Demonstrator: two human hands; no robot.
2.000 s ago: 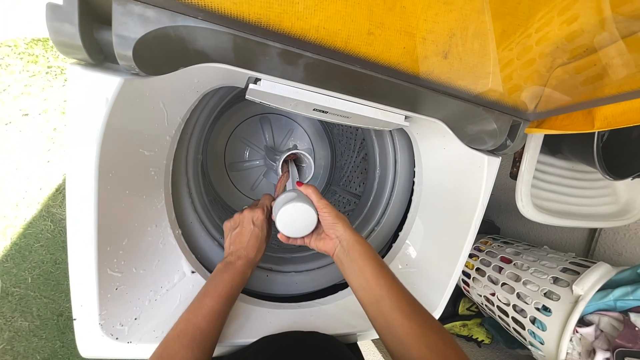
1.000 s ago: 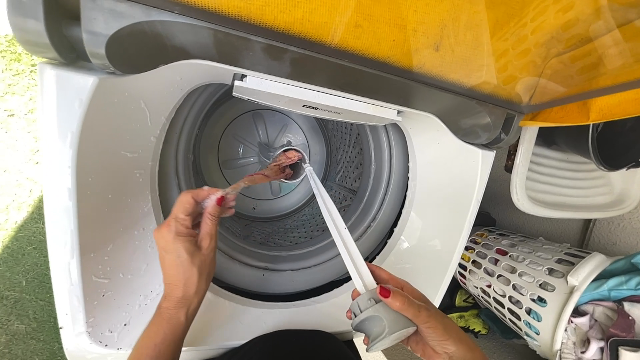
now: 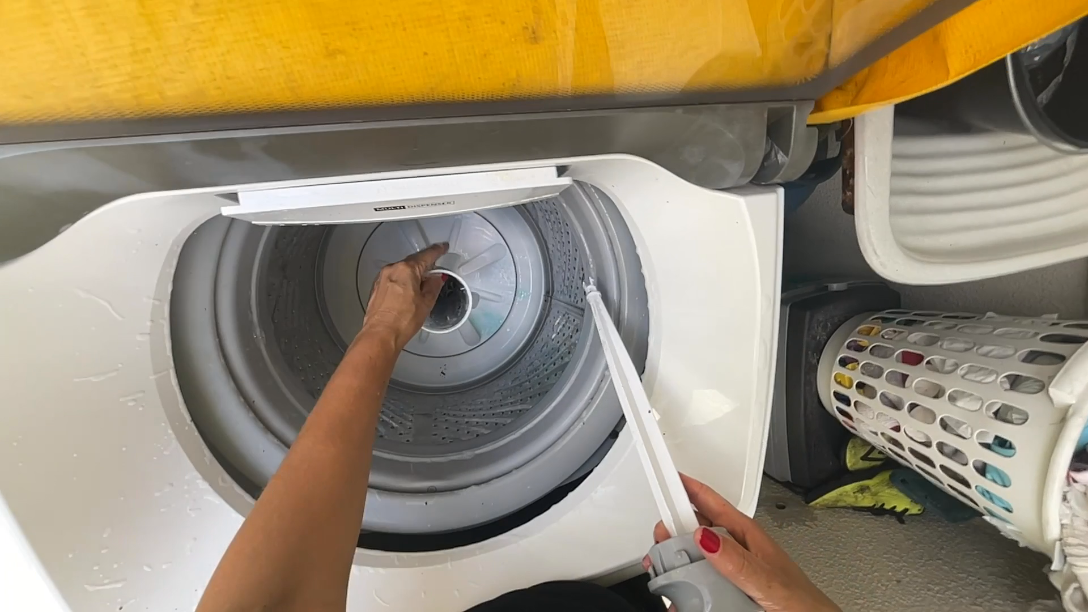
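A top-loading washing machine (image 3: 705, 280) stands with its lid up. Inside its drum (image 3: 476, 404), my left hand (image 3: 404, 293) touches the rim of the hollow centre post (image 3: 448, 302), thumb at the opening and a finger extended past it. Whether anything small is between its fingers cannot be seen. At the lower right, my right hand (image 3: 748, 552) grips the grey cap (image 3: 693, 574) of a long white plastic rod (image 3: 633, 399). The rod slants up and left from the cap, its tip over the right side of the drum opening.
A white dispenser flap (image 3: 399, 197) juts over the back of the drum opening. Behind it rises the raised lid with a yellow cloth (image 3: 408, 51). On the right lie a white perforated laundry basket (image 3: 943, 382) holding clothes, a white plastic tub (image 3: 875, 195) and a dark case (image 3: 829, 365).
My left hand has gone from above the machine's near left side down to the centre post. The brownish strand it held one second ago no longer shows. The view has moved closer and turned.
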